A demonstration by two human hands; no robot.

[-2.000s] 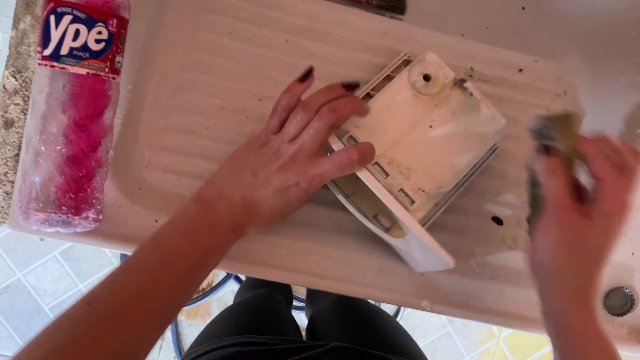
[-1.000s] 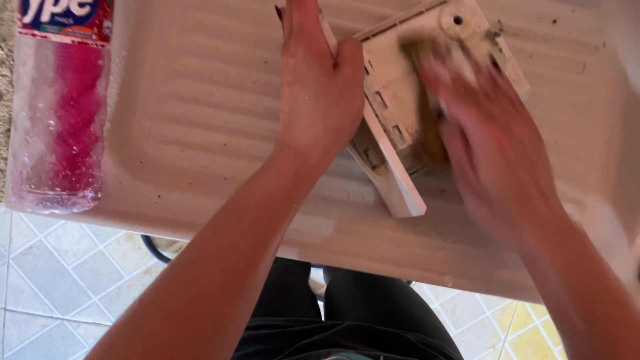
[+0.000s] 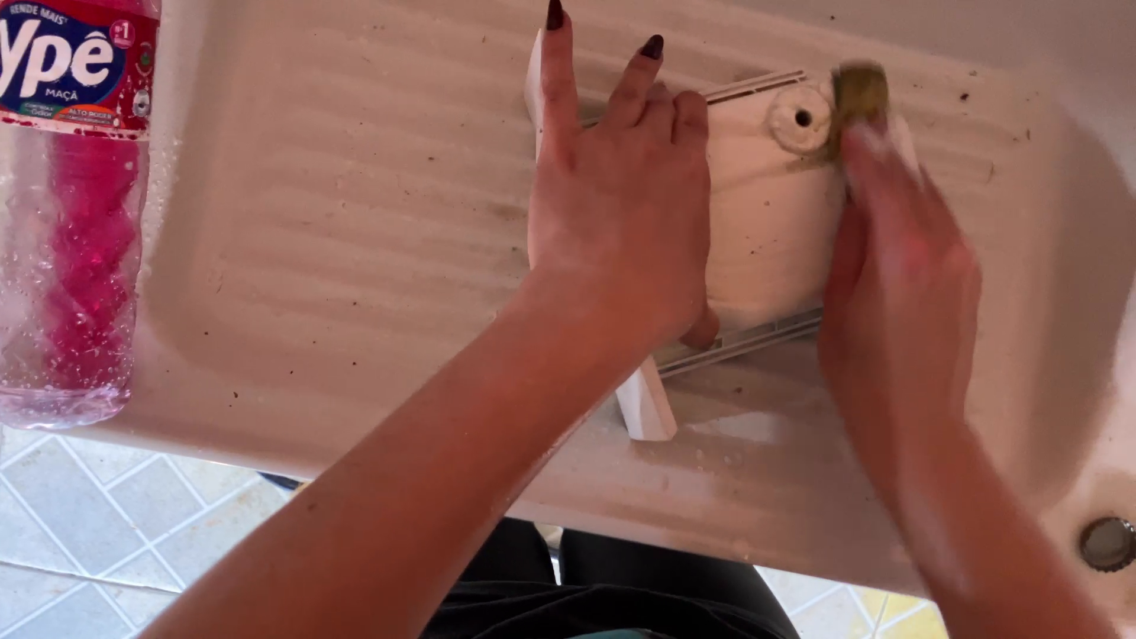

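A white plastic drawer-like part (image 3: 772, 231), with slotted rails and a round boss with a hole, lies on the ribbed surface of a washing sink (image 3: 355, 222). My left hand (image 3: 621, 195) presses on its left side, fingers spread over the front panel and thumb at the lower rail. In my right hand (image 3: 905, 240) is a yellow-green scouring sponge (image 3: 861, 93), blurred, held against the part's upper right edge beside the boss. The part's far right edge is mostly hidden by that hand.
A clear Ypê bottle of pink liquid (image 3: 89, 248) lies or stands along the left edge; which of the two is unclear. A metal bottle cap (image 3: 1108, 543) sits at the lower right. Dark specks dot the sink. Tiled floor (image 3: 106, 506) shows below its front edge.
The right hand with the sponge has gone from beside the part, across its face, to its right edge. My left hand now lies over the front panel, and the part has turned somewhat.
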